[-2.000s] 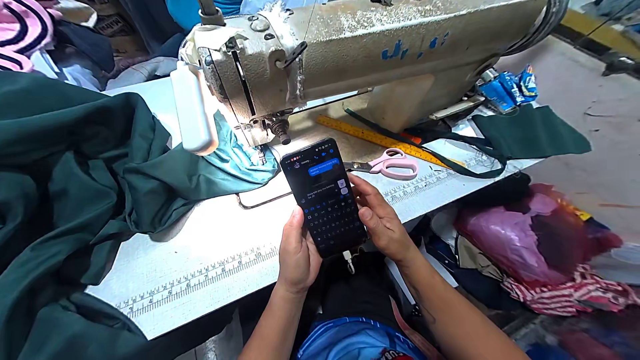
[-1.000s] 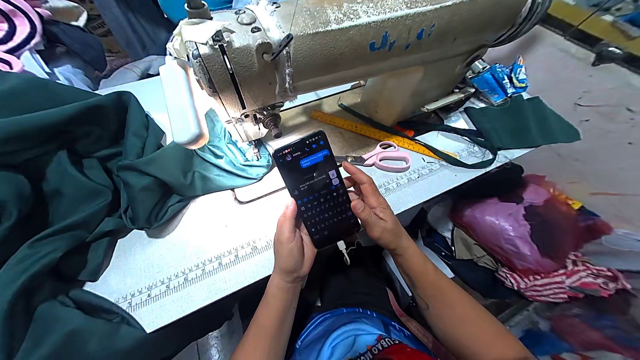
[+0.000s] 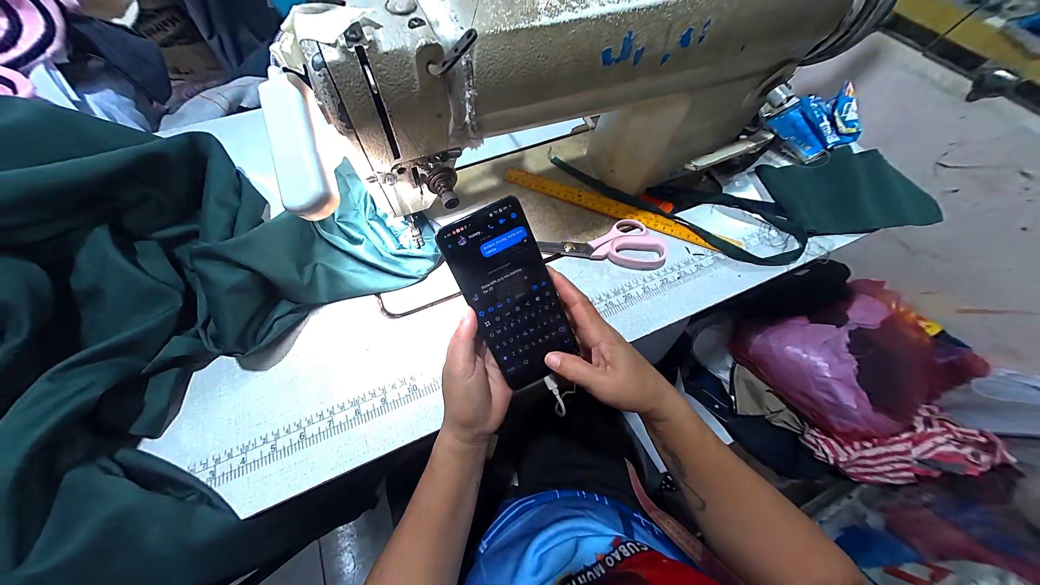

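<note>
A black smartphone (image 3: 508, 292), its screen lit with a chat and a keyboard, is held upright between both hands, with a white cable at its lower end. My left hand (image 3: 473, 378) grips its left side. My right hand (image 3: 605, 349) holds the right side, the thumb over the keyboard's lower right corner. Behind the phone stands an industrial sewing machine (image 3: 552, 65). Dark green fabric (image 3: 268, 268) lies under its presser foot and spreads left. Pink-handled scissors (image 3: 626, 245) lie just right of the phone, their blades partly hidden behind it.
A yellow ruler (image 3: 609, 203) and a dark green strip (image 3: 780, 258) lie on the table (image 3: 325, 390), which has printed scales. A green fabric piece (image 3: 853, 191) and blue packets (image 3: 812, 122) sit at the right. Below are a pink plastic bag (image 3: 821, 357) and striped cloth (image 3: 910, 447).
My right thumb has moved down over the phone's keyboard from the phone's right side. Both hands still hold the phone, and the fabric has not plainly moved.
</note>
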